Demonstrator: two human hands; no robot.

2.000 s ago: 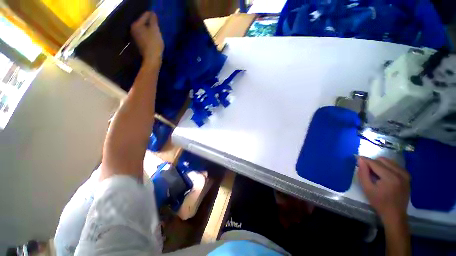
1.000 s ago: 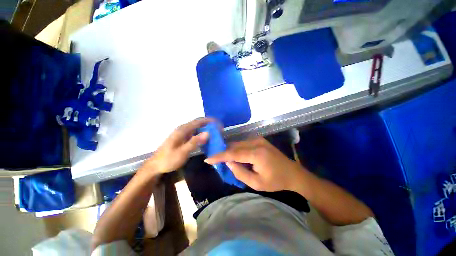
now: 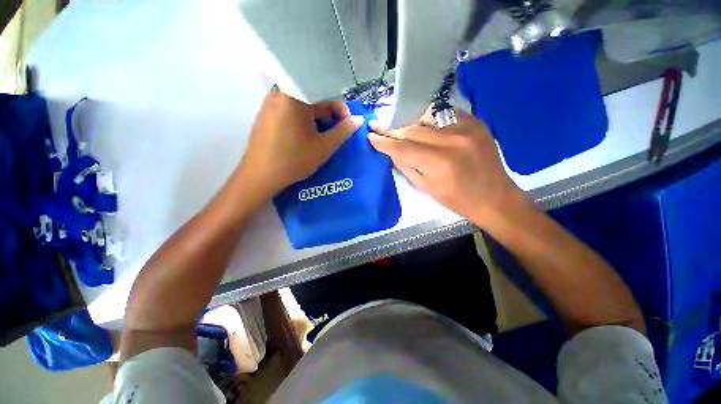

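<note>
A blue logo panel (image 3: 348,205) with white lettering lies on the white table in front of me, its far end at the needle area (image 3: 371,96) of the sewing machine (image 3: 433,55). My left hand (image 3: 296,140) holds the panel's far left edge between thumb and fingers. My right hand (image 3: 447,158) pinches the far right edge close to the needle area. The fingertips of both hands are nearly together there. Whether another layer lies under the panel is hidden.
Plain blue panels (image 3: 537,110) lie right of the machine's needle area. Red thread snips (image 3: 666,114) lie further right. Small blue-and-white labels (image 3: 83,205) are heaped at the left table edge. A blue packet (image 3: 71,341) is low at left. Blue cloth (image 3: 696,237) is at right.
Both hands have moved forward from the table's front edge to the needle area. The small folded blue piece they held is no longer seen; the logo panel now lies under them.
</note>
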